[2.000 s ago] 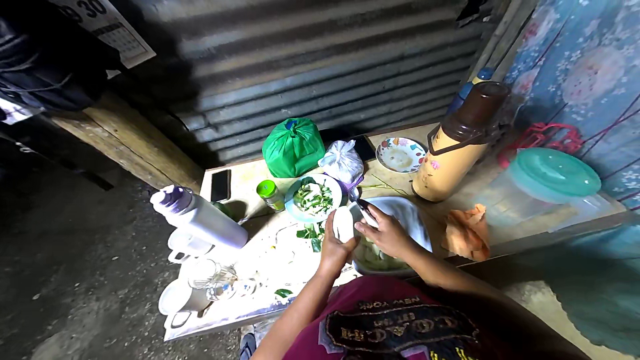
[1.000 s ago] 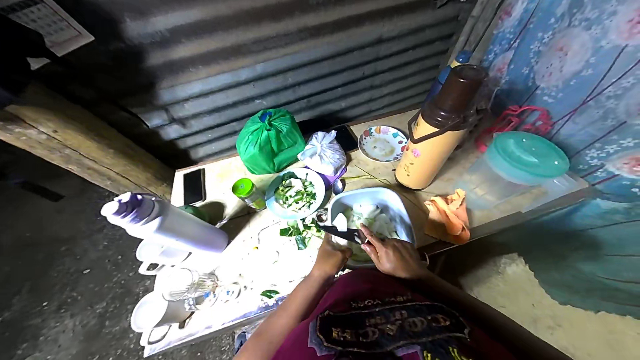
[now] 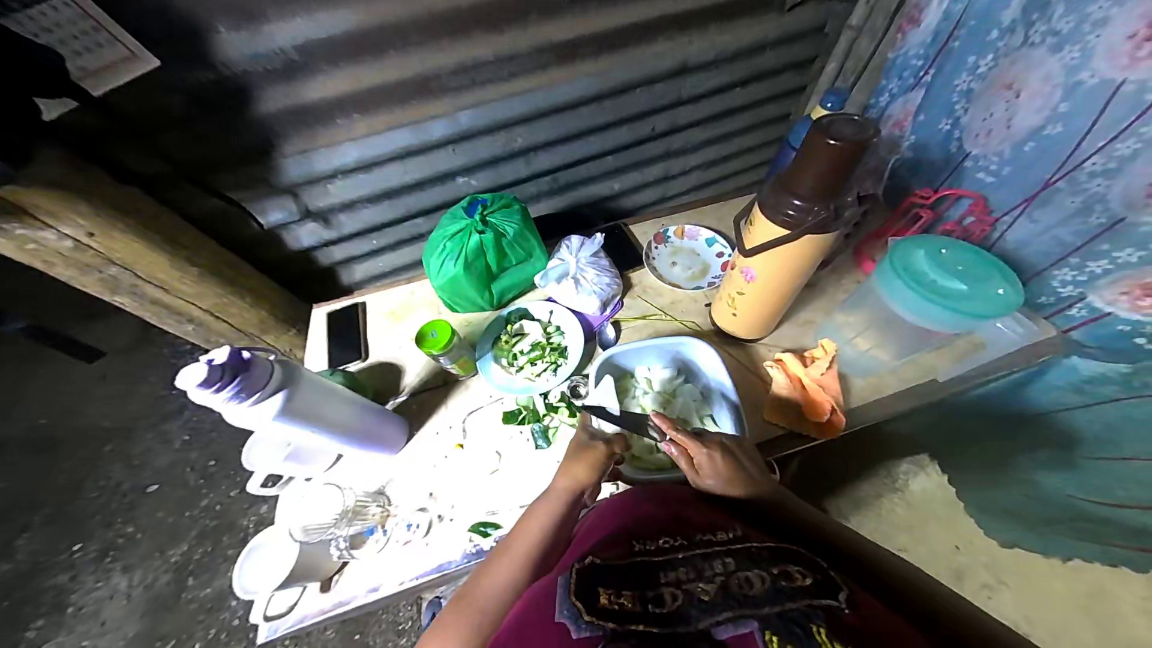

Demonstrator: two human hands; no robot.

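My right hand [image 3: 717, 456] grips a knife [image 3: 623, 419] with a dark blade, which points left over the near left part of a white basin [image 3: 727, 396]. Pale cut vegetable pieces [image 3: 663, 392] lie in that basin. My left hand [image 3: 591, 457] is curled at the basin's left edge, close to the blade tip; a whitish piece [image 3: 603, 394] shows just above the blade, and what the fingers hold is hidden. Left of the basin stands a round plate [image 3: 487, 367] of chopped green and white vegetable, with green peelings [image 3: 541, 435] on the table below it.
A green tied bag [image 3: 484, 256], a white bag [image 3: 582, 274] and a patterned bowl [image 3: 659, 269] stand behind. At right are a vacuum flask [image 3: 774, 270], an orange cloth [image 3: 804, 389] and a lidded pitcher [image 3: 900, 315]. A tumbler [image 3: 324, 408], a mug [image 3: 286, 562] and a phone [image 3: 346, 334] are at left.
Two seconds ago both hands held a white piece and the knife raised over the basin. They are now lower, with the blade pointing left and more of the basin visible.
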